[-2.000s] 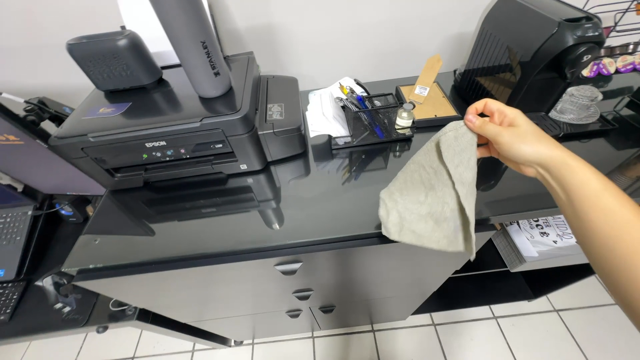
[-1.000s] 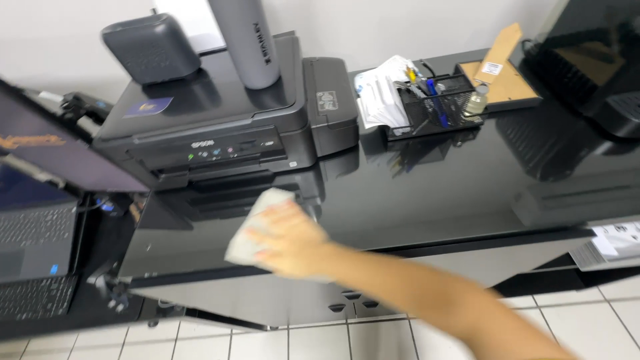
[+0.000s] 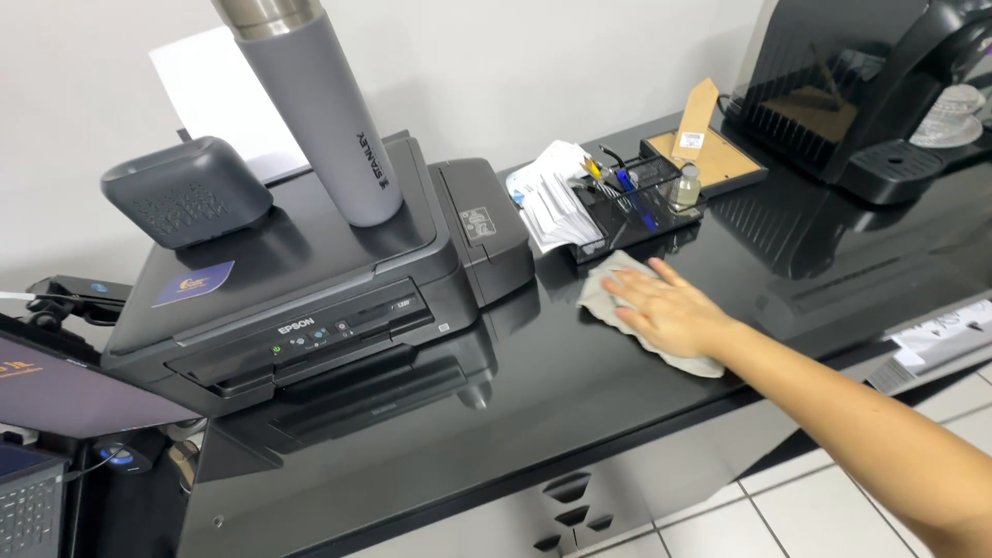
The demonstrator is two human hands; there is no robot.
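My right hand [image 3: 670, 310] lies palm down on a light grey cloth [image 3: 601, 298], pressing it flat on the glossy black countertop [image 3: 434, 434]. The fingers are spread over the cloth and point up and left. Just beyond the fingertips is a black mesh desk organizer [image 3: 639, 232] with pens, papers and a small glass bottle [image 3: 686, 188]. To the left of the cloth stands a black Epson printer [image 3: 310, 325]. My left hand is out of view.
A grey Stanley bottle [image 3: 329, 124], a dark speaker-like box [image 3: 186, 194] and a card [image 3: 194, 284] rest on the printer. A cork-coloured frame back [image 3: 717, 161] and a coffee machine [image 3: 845, 101] stand at right. A monitor [image 3: 70, 372] and laptop [image 3: 31, 496] are at left.
The cloth hung from my right hand at first, then lay under it near the counter's front edge before the printer. Now hand and cloth are farther right, by the organizer.
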